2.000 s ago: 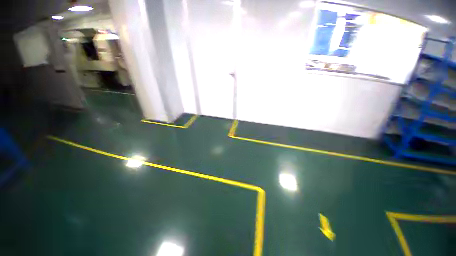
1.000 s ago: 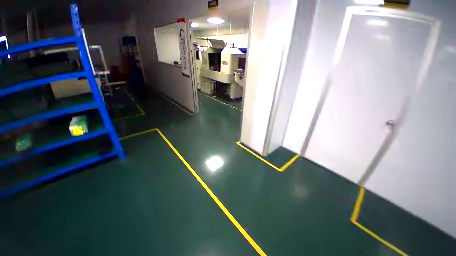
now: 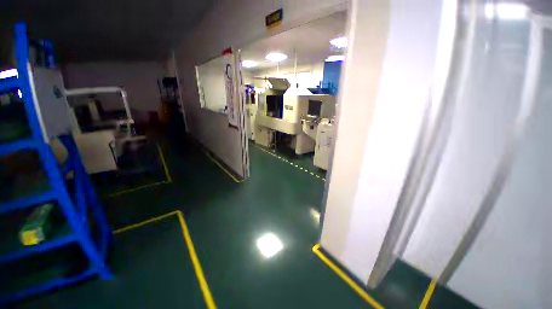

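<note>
Neither of my hands is in the picture. Nearest in front of me is the green floor with yellow lines. A blue rack stands at the left, cut off by the picture's edge. A small green and yellow box lies on one of its lower shelves. A white pillar stands right of an open doorway, with a white door beyond it at the far right, somewhat blurred.
Through the doorway stand white machines, one with a dark screen. A whiteboard hangs on the wall left of the doorway. A pale cabinet or machine stands in the dim area behind the rack. A small dark sign is above the doorway.
The view has turned left from the white wall and window towards the doorway and moved closer to it. The doorway, pillar and blue rack now look larger. No hand has appeared.
</note>
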